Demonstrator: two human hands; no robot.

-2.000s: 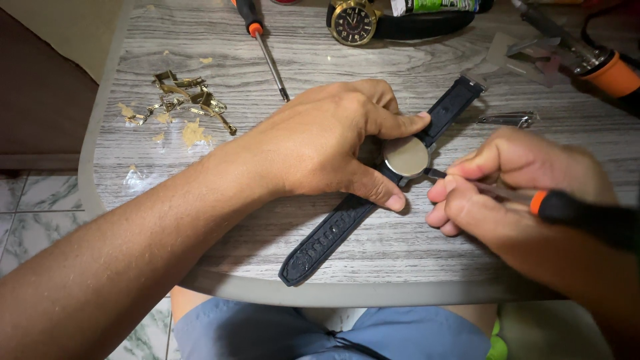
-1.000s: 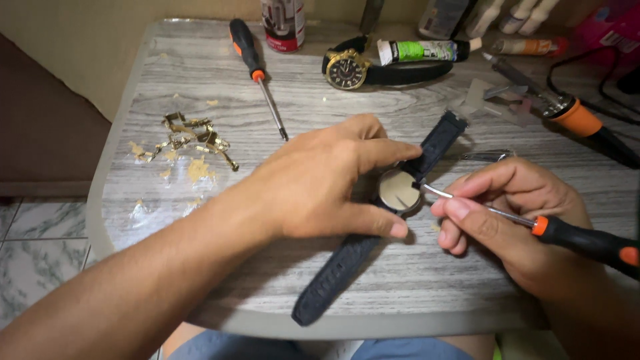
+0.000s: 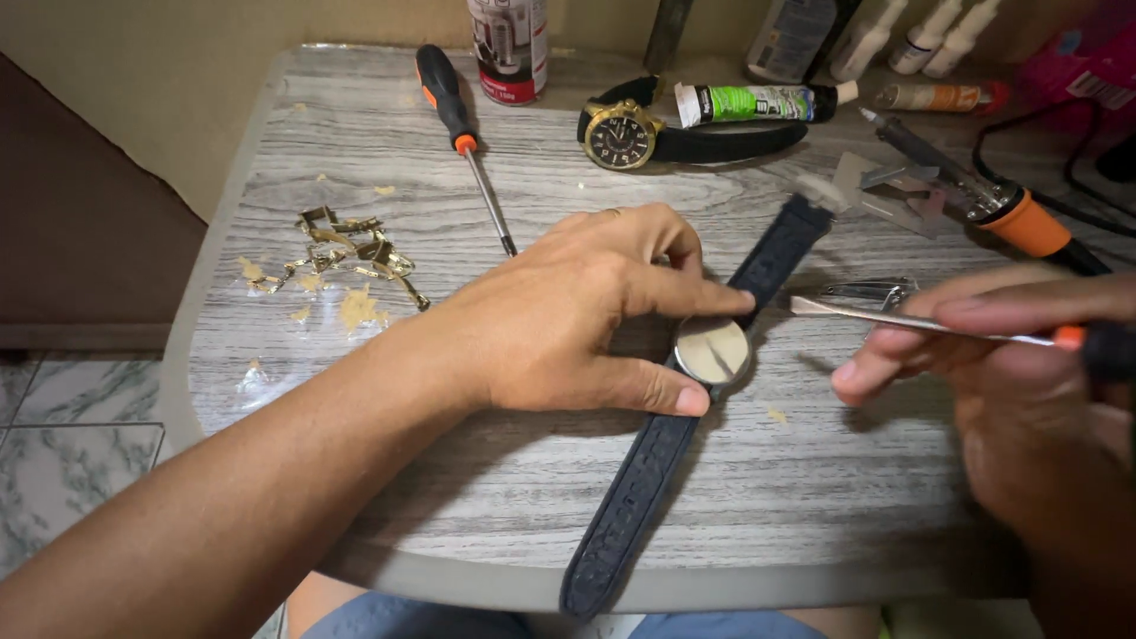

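A wristwatch [image 3: 713, 350] lies back up on the wood-patterned table, its dark strap [image 3: 628, 506] running from lower left to upper right. My left hand [image 3: 586, 311] presses it down, with the thumb at the case's lower edge and the index finger on the upper strap. My right hand [image 3: 1003, 382] holds a flat-blade screwdriver [image 3: 923, 323] with an orange and black handle. Its tip points left and stands a short way right of the watch, apart from it. The handle is partly cut off by the frame's edge.
Behind are a second screwdriver [image 3: 451, 106], a gold-coloured watch [image 3: 621, 135], a glue tube [image 3: 754, 103], a spray can [image 3: 508, 49] and a soldering iron [image 3: 1003, 200]. Brass-coloured metal pieces [image 3: 351, 248] lie left. A small metal tool [image 3: 865, 287] lies near my right hand.
The screwdriver tip was at the watch case's edge in the earlier frames; my right hand has drawn it away to the right. My left hand still holds the watch down.
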